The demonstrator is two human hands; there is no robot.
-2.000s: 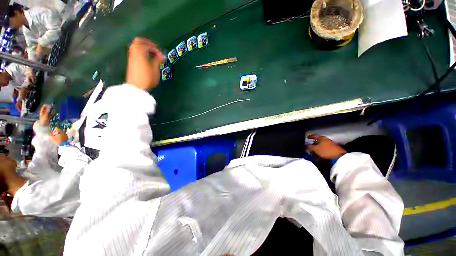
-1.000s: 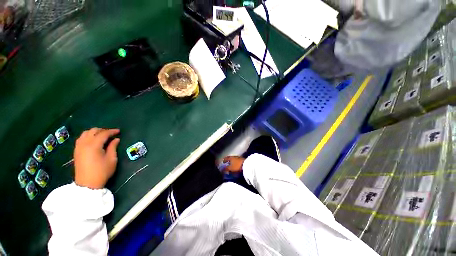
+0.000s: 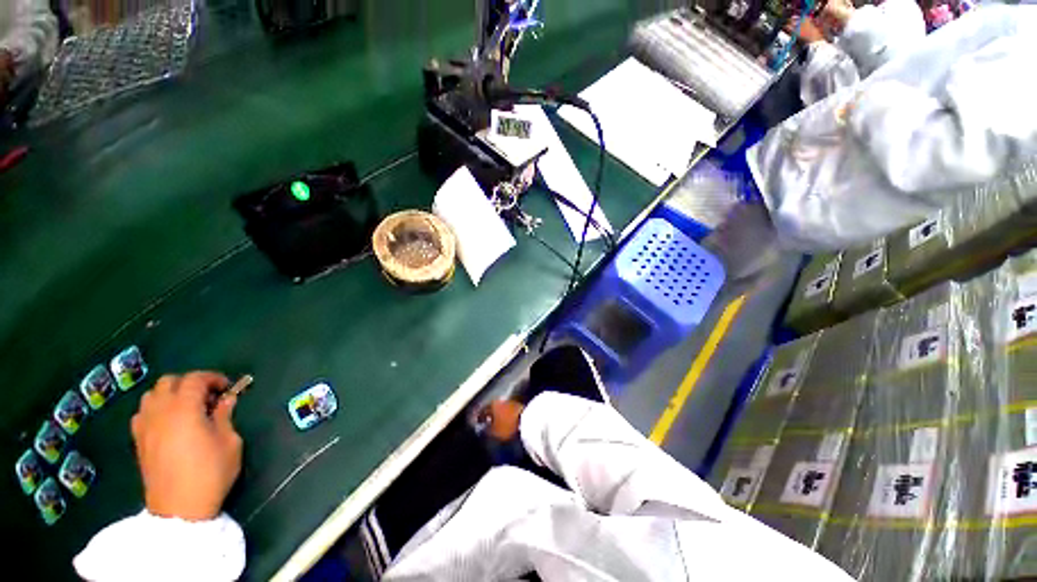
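My left hand [image 3: 188, 446] is at the left of the green mat, with the brass-coloured tweezers [image 3: 237, 389] between thumb and fingers, tip sticking out to the right. One circuit board [image 3: 312, 405], pale-rimmed with a dark and yellow middle, lies just right of that hand, not touched. Several similar boards [image 3: 71, 409] stand in rows left of the hand. A thin solder wire [image 3: 298, 466] lies on the mat below the single board. My right hand [image 3: 500, 420] is low over my lap, beyond the bench edge, small and partly dark; its fingers are curled and what they hold is unclear.
A round tan-rimmed pot [image 3: 414, 250] stands behind the board, beside a black box with a green light [image 3: 305, 227]. Papers [image 3: 639, 119], a dark stand with cords [image 3: 461, 119] and a small display lie farther right. A blue stool [image 3: 665, 273], wrapped cartons and a person in white are at right.
The view has turned right. My left hand came down from above the rows; the tweezers that lay on the mat are now in it. My right hand stays low by my lap.
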